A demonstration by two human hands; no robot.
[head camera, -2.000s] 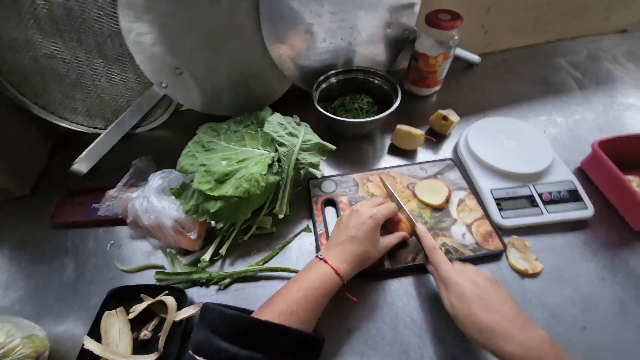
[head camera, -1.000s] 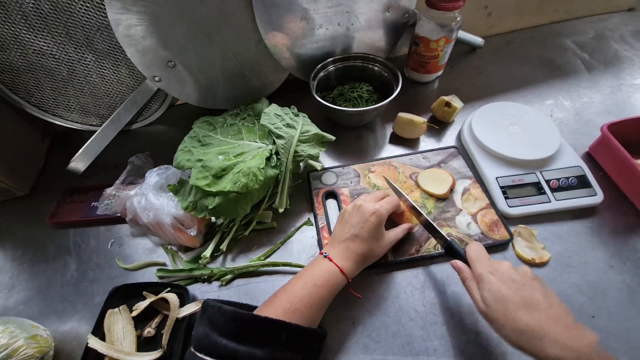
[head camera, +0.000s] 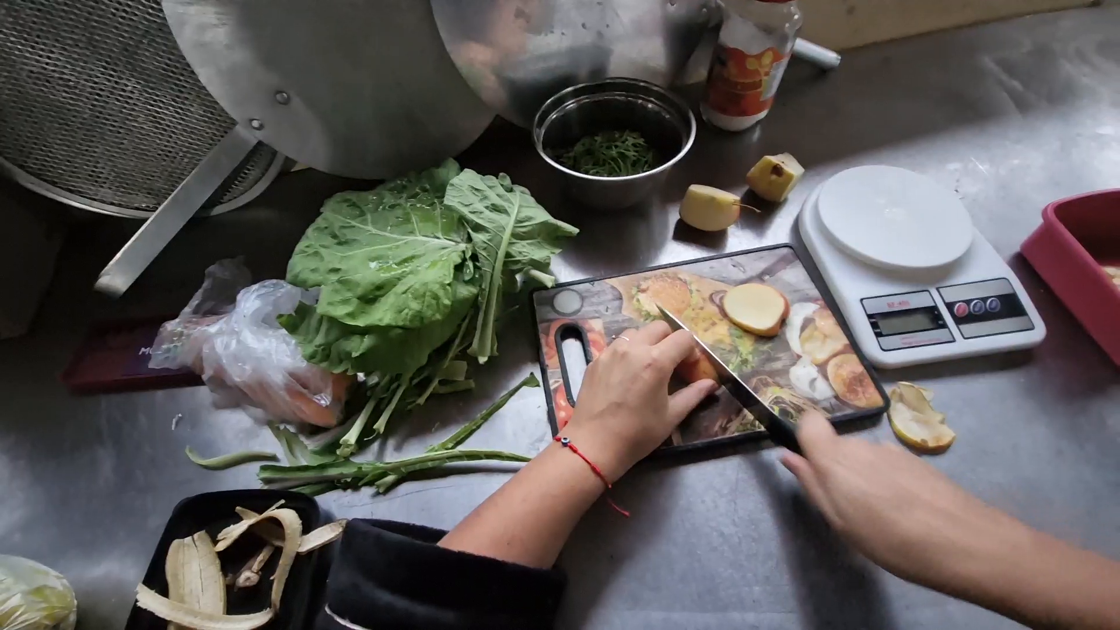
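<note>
A printed cutting board [head camera: 577,306] with a black rim lies on the steel counter. My left hand [head camera: 634,394], a red string bracelet at its wrist, presses on a piece of apple [head camera: 696,366], mostly covered by the fingers. In my right hand [head camera: 844,472] is the black handle of a kitchen knife [head camera: 722,367], its blade slanting across the board right beside the left fingers and the piece. A cut apple slice [head camera: 756,310] rests flat on the board near its upper edge. Two apple pieces [head camera: 710,208] sit behind the board, and another scrap [head camera: 920,417] lies off its right corner.
A white kitchen scale [head camera: 927,297] stands right of the board, a red container [head camera: 1072,254] beyond it. Leafy greens [head camera: 394,271] and a plastic bag [head camera: 262,350] lie left. Behind are a steel bowl of chopped herbs [head camera: 612,179] and a jar [head camera: 748,74]. Banana peels fill a black tray [head camera: 179,525].
The left hand stays on the piece on the board, and the knife remains in the right hand beside it. The loose slice stays on the board. The view has shifted slightly.
</note>
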